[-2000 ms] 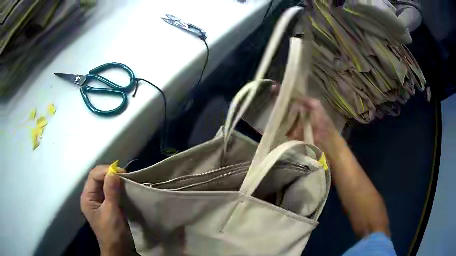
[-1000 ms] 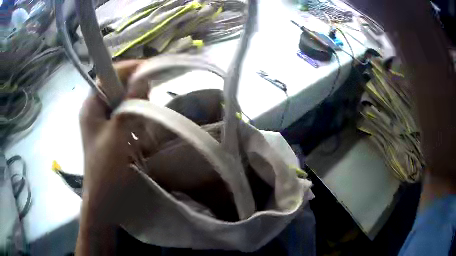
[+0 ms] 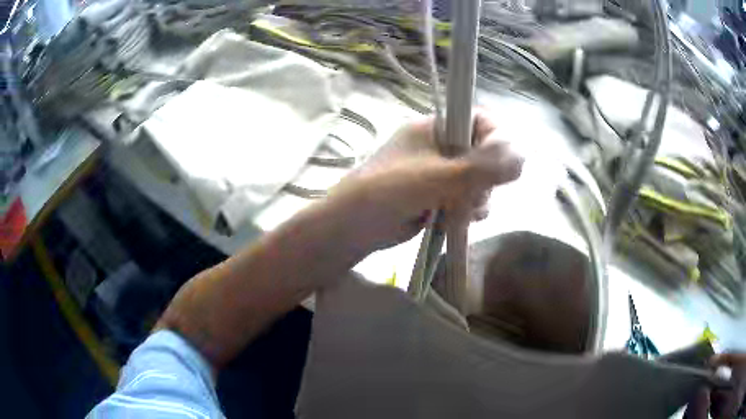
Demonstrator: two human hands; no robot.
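A beige tote bag [image 3: 491, 378] is held up in front of me, its opening facing up, with the inside partly in shadow. My left hand [image 3: 478, 164] is closed around one pair of upright bag straps [image 3: 463, 61]. Another strap loop [image 3: 650, 123] rises on the right, blurred. My right hand [image 3: 721, 385] is cut off by the right edge, its fingers on the bag's top corner. A yellow binding tail [image 3: 708, 334] sticks up at that corner. The lower part of the bag is out of view.
Dark-green scissors [image 3: 640, 342] lie on the white table behind the bag's right side. A folded pale bag [image 3: 237, 135] with strap loops lies at the left. Bags with yellow edges [image 3: 683, 196] are heaped at the right, more across the back. A red item [image 3: 12, 227] is at the far left.
The view has swung left across the table. My left hand has lifted the straps upright, the bag has moved right in the picture, and my right hand is now at its corner.
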